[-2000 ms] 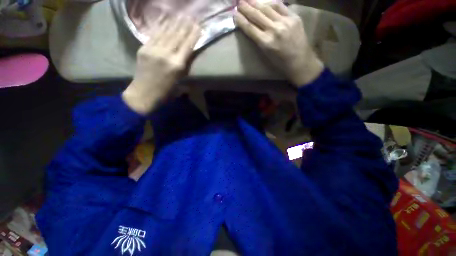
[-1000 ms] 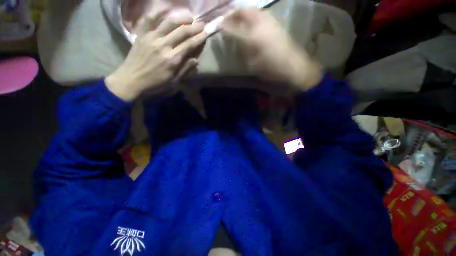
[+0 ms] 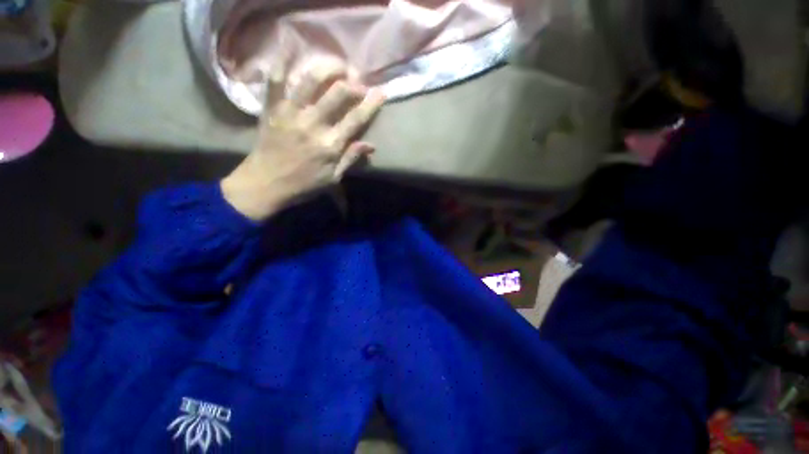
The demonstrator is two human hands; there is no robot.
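A pale pink cloth garment (image 3: 310, 35) with a shiny white edge band (image 3: 452, 66) lies on the beige padded board (image 3: 443, 137), cut off by the top of the picture. My left hand (image 3: 306, 137) lies on its near edge, fingers bent and a little apart on the cloth, thumb off the cloth over the board. My right arm in its blue sleeve reaches to the upper right; its hand cannot be made out in the dark blur there.
A dark, blurred object (image 3: 696, 44) is at the upper right. A small pink-red thing (image 3: 655, 140) shows beside the right sleeve. A pink rounded shape (image 3: 25, 124) is at the left. A small bright display (image 3: 502, 283) shows below the board. Mixed goods lie at the lower corners.
My right hand has left the cloth and its arm has swung to the upper right. My left hand stays at the garment's edge, which now lies lower and more spread on the board.
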